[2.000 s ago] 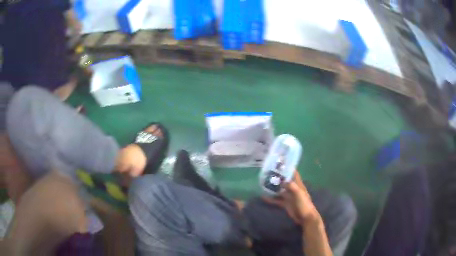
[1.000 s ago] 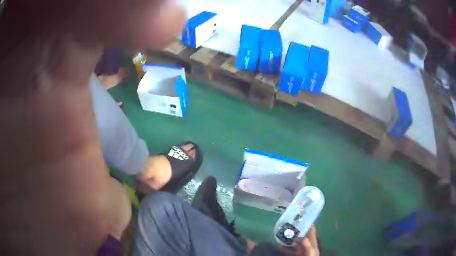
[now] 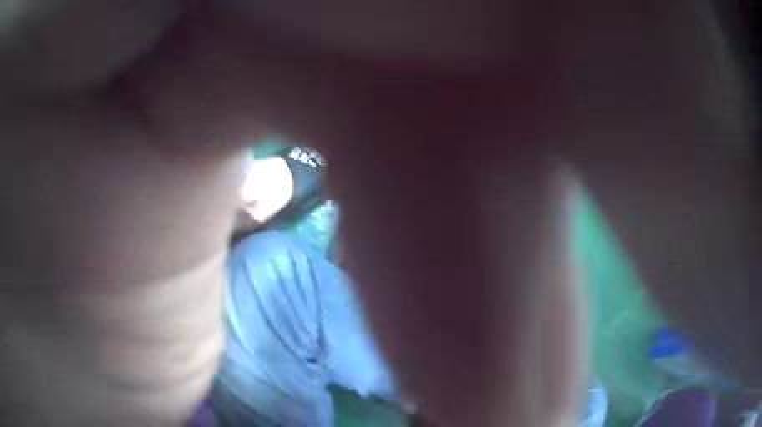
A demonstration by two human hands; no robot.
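A very close, blurred hand, which looks like my left hand (image 3: 451,208), covers most of the view. Skin with creases fills the left side, and broad dark finger shapes cross the top and come down the middle. Whether it holds anything cannot be told. My right hand cannot be made out. A small pale, rounded edge (image 3: 594,407) shows at the bottom, right of the middle; it may be part of the white appliance, but too little shows to tell. The open carton is hidden.
Between the fingers show a trouser leg (image 3: 288,308), a bright bare foot (image 3: 269,188) in a dark slipper, and shiny clear film (image 3: 320,223). Green floor (image 3: 614,308) shows at the right, with a small blue piece (image 3: 671,344) at the lower right.
The close hand has spread from the left across almost the whole view. The carton, pallets, blue boxes and the right hand holding the appliance are no longer clearly visible.
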